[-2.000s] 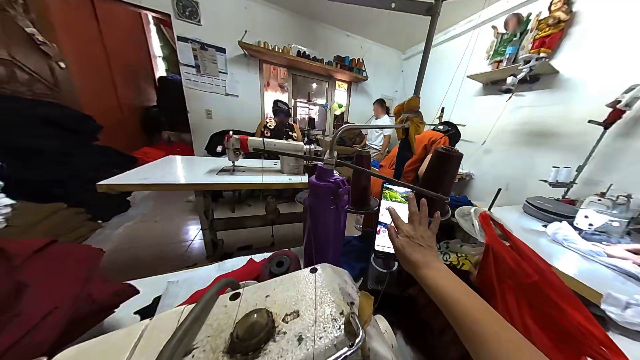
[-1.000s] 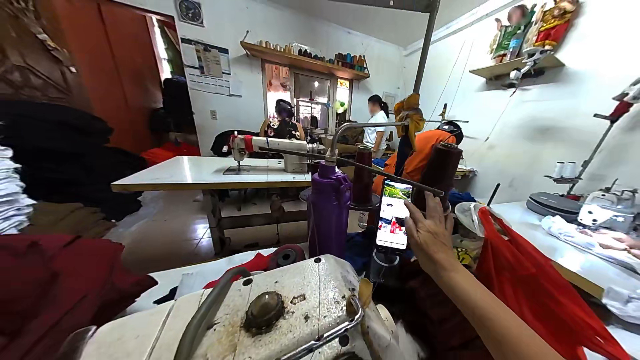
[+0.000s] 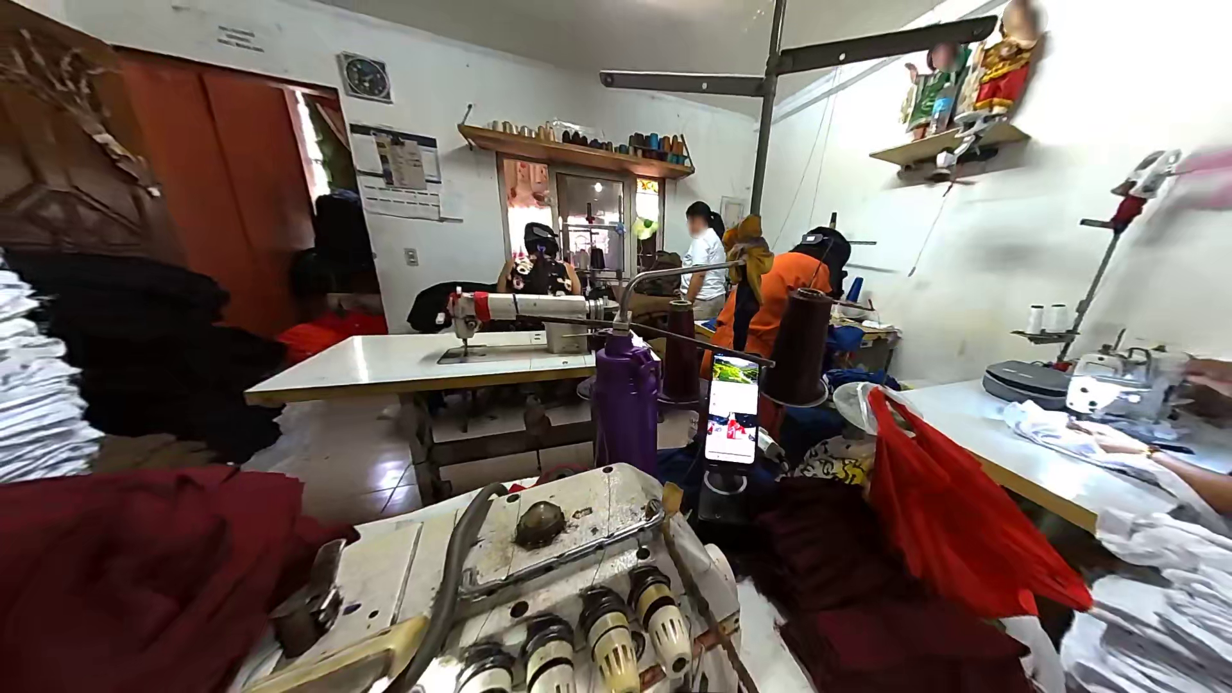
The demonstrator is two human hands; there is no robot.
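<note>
Neither my left hand nor my right hand shows in the head view now. A phone (image 3: 732, 408) with a lit screen stands upright in a holder (image 3: 725, 493) behind the white sewing machine head (image 3: 577, 520). Several tension dials (image 3: 608, 635) sit on the machine's near side. Left of the phone is a purple bottle (image 3: 626, 404). Dark thread cones (image 3: 799, 346) stand on both sides of the phone. Maroon fabric (image 3: 125, 568) is heaped at the left, and more folded maroon fabric (image 3: 895, 616) lies right of the machine.
A red plastic bag (image 3: 948, 500) hangs at the right. Another sewing machine (image 3: 529, 313) stands on a table ahead. Several people are at work beyond it, and a co-worker's hands (image 3: 1107, 441) are on white fabric at the far right. Stacked white cloth (image 3: 38, 375) stands at the left.
My right hand, at the phone in both earlier frames, has left the view. The view has tilted down, showing more of the machine and its dials.
</note>
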